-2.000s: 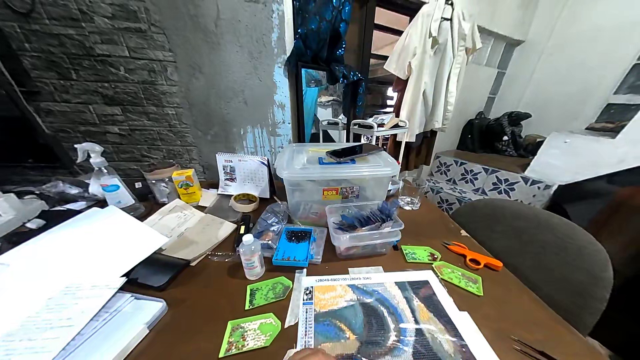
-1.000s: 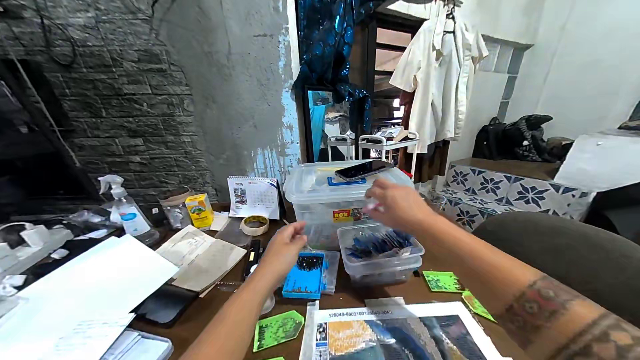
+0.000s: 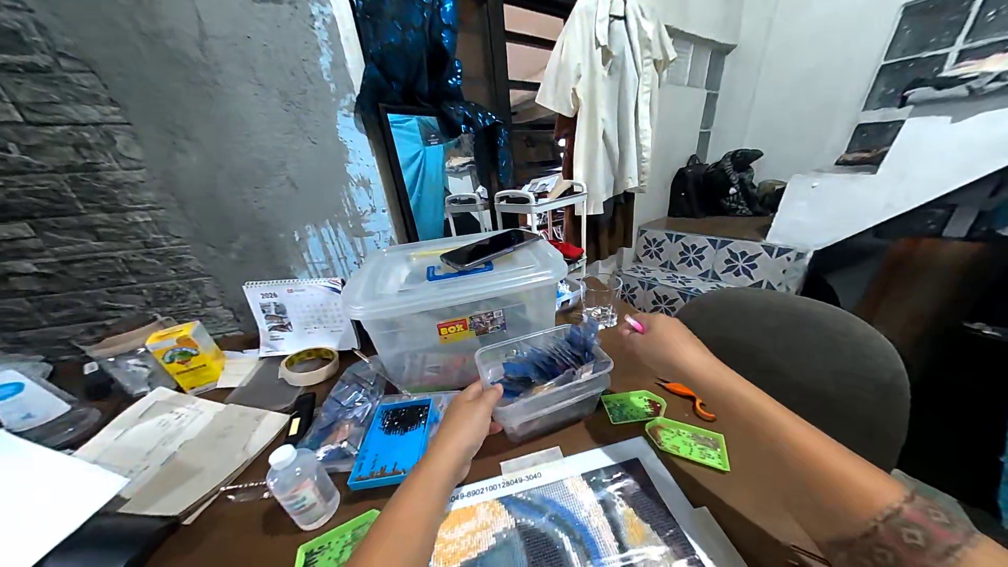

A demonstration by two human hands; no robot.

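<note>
My left hand (image 3: pixel 470 421) grips the near left corner of a small clear plastic container (image 3: pixel 551 405), which is packed with blue-looking small bags (image 3: pixel 547 362). To the right of that container my right hand (image 3: pixel 661 340) holds a small pink and white pen-like item (image 3: pixel 635 324) between its fingers. A blue tray with black beads (image 3: pixel 391 442) lies left of my left hand. Below both hands is a partly covered diamond painting canvas (image 3: pixel 567 516). Green bead trays (image 3: pixel 689 443) lie at its upper right, and another green tray (image 3: pixel 339 542) is at its left.
A large lidded plastic box (image 3: pixel 465 323) carries a smartphone (image 3: pixel 490 249). A drinking glass (image 3: pixel 601 301) stands behind my right hand. Orange-handled scissors (image 3: pixel 691 399), a small plastic bottle (image 3: pixel 303 488), a tape roll (image 3: pixel 309 366), papers (image 3: pixel 181 449) and a grey chair (image 3: pixel 803 370) surround the work area.
My left hand has moved onto the small container's corner. My right hand, over the large box's near side a second ago, is now right of the small container. The view has shifted.
</note>
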